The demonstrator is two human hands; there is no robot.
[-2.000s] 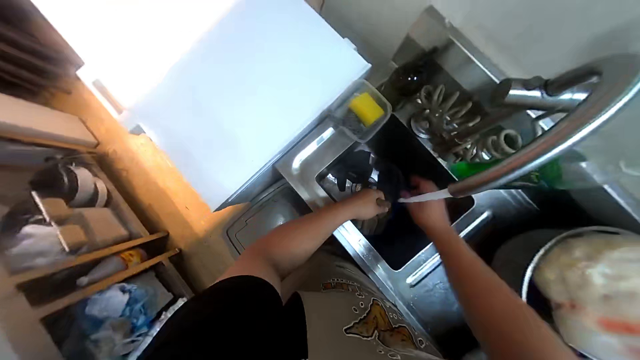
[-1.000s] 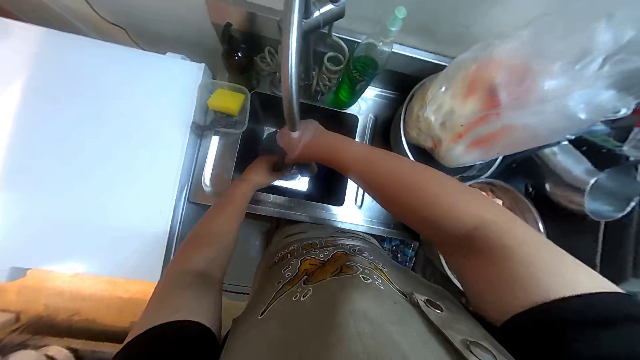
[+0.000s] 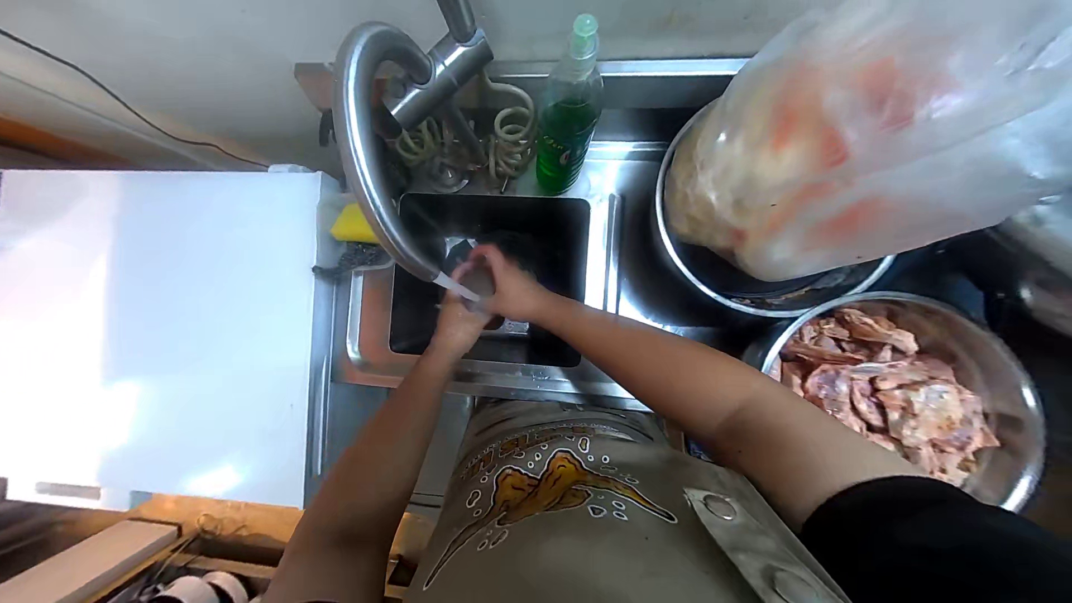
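Note:
Water runs from the curved metal faucet (image 3: 368,167) onto my two hands, which are close together over the dark basin of a steel sink (image 3: 356,322). My left hand (image 3: 459,325) and my right hand (image 3: 507,289) cup a small object under the stream; it is blurred and partly covered by fingers, so I cannot tell what it is. Behind my hands, something dark with a pale shiny part lies in the basin, mostly hidden.
A yellow sponge (image 3: 353,224) sits left of the sink, near a white surface (image 3: 209,335). Behind stands a bottle of green liquid (image 3: 566,138). To the right are a large plastic bag of food (image 3: 804,159) in a pot and a steel bowl (image 3: 1017,419) of raw meat pieces.
The view has turned a lot and shifted, so the bowl of meat now shows fully. My hands have stayed together at the faucet's outlet over the sink.

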